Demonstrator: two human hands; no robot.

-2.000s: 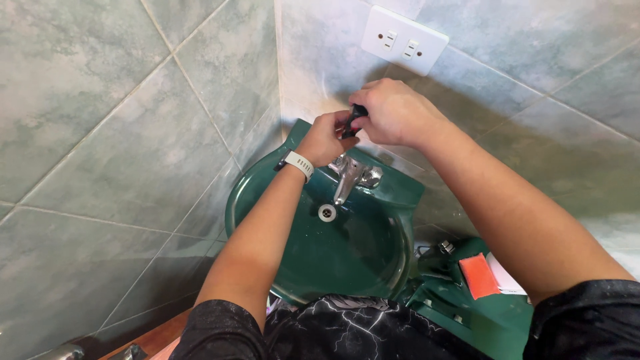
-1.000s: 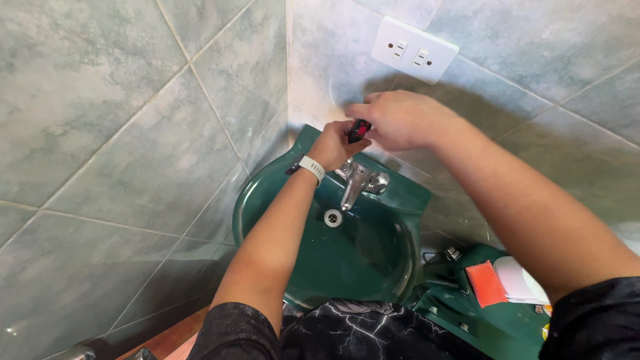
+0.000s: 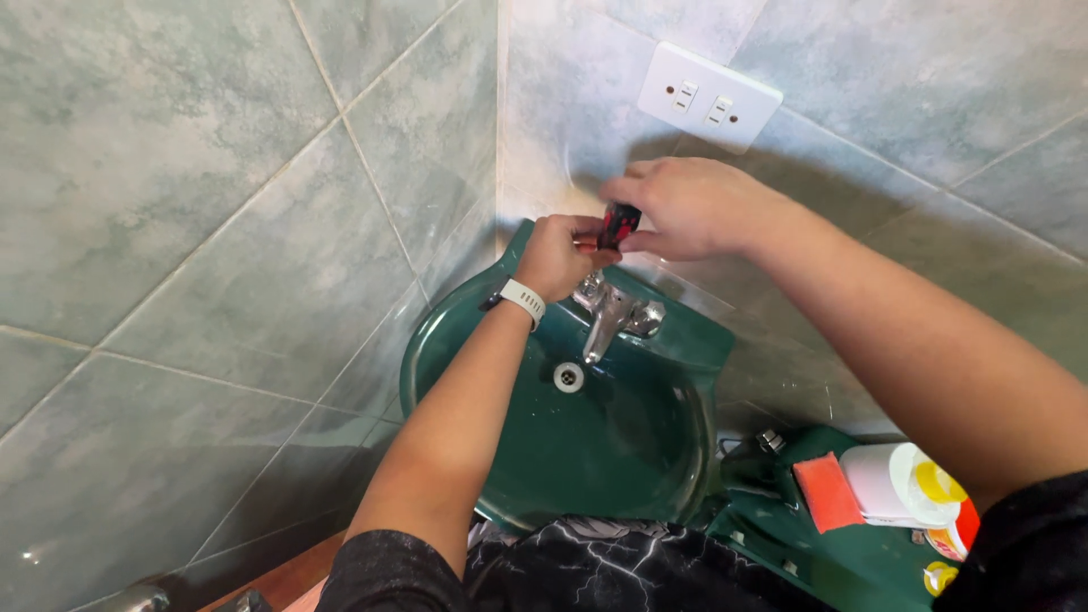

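My left hand [image 3: 563,255], with a pale watch strap on its wrist, holds a small black and red object [image 3: 619,225] above the back edge of the green washbasin [image 3: 595,442]. I cannot tell exactly what the object is; fingers cover part of it. My right hand [image 3: 693,208] is at its upper right side, fingers curled around its top and thumb near its lower end. Whether the right fingers grip it is unclear. Just below the hands stands the chrome faucet [image 3: 609,319], its spout over the basin near the drain [image 3: 569,376].
A white electrical outlet plate [image 3: 710,96] is on the tiled wall above my right hand. At lower right, an orange sponge [image 3: 827,491], a white container [image 3: 892,484] and yellow-capped items rest on a green toilet tank. Tiled wall [image 3: 212,280] stands close on the left.
The black and red object shows more plainly between my hands than two seconds ago. My right fingers have shifted around it, while both hands remain above the faucet.
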